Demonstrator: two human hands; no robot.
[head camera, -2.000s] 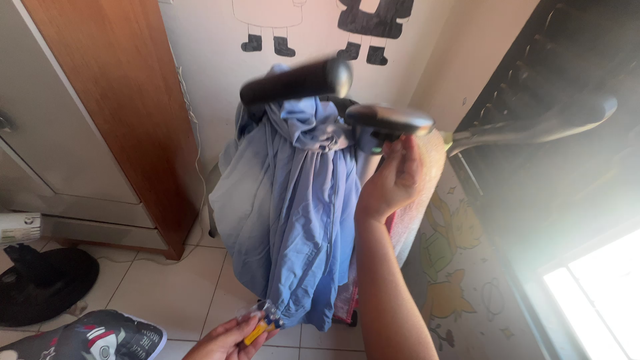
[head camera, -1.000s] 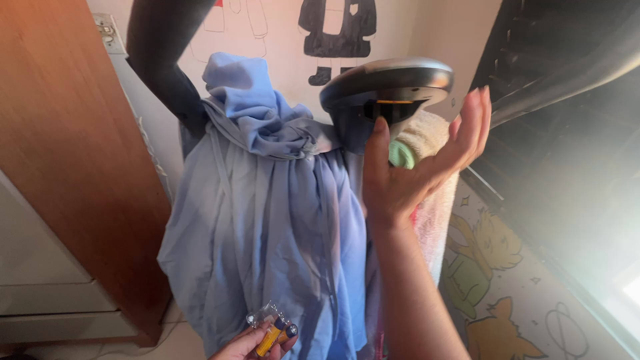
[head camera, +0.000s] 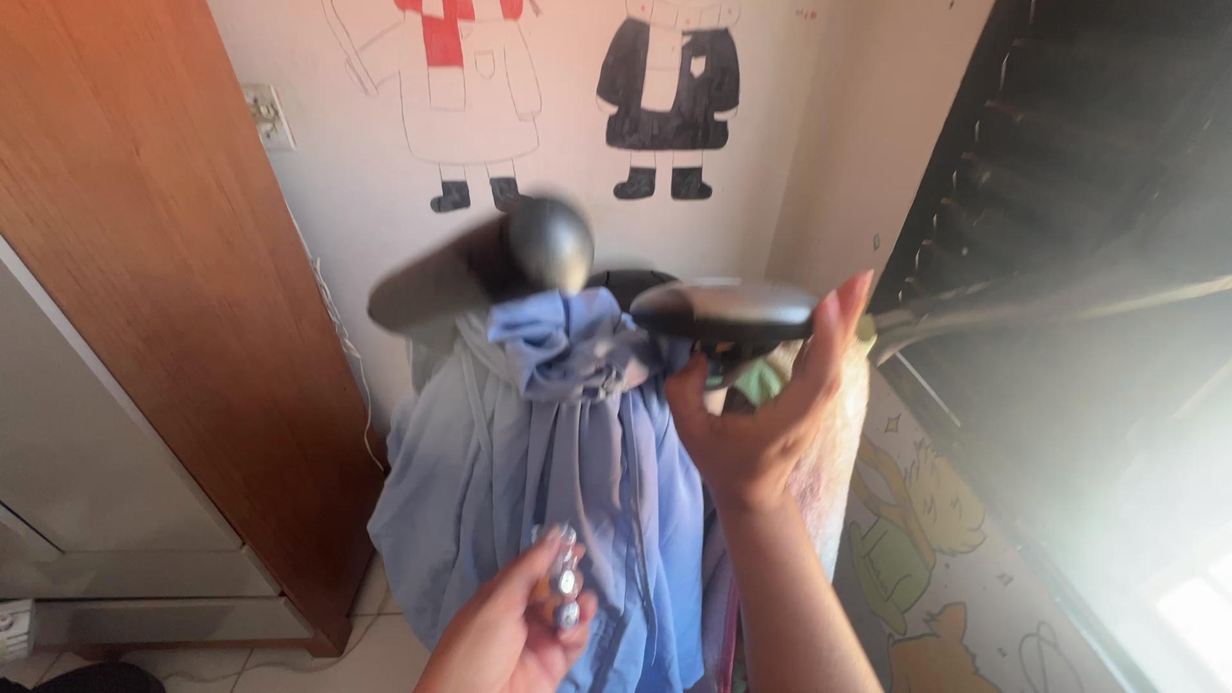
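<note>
In my left hand, low in the view, several small cylindrical batteries are gripped between thumb and fingers, with clear plastic around part of them. My right hand is raised at a round dark device with a shiny rim, its thumb below and its fingers at the right edge. The device's underside is partly hidden and blurred. Beside it on the left is a blurred dark handle-like part with a rounded end. Light blue fabric hangs gathered below both.
A wooden wardrobe stands at the left, with a wall socket and a white cable beside it. Cartoon figures are painted on the wall. At the right are a pale towel, a long blurred bar and a dark window shutter.
The dark handle-like part has swung between frames and now has its rounded end beside the device. My left hand still holds the batteries; my right hand remains at the device.
</note>
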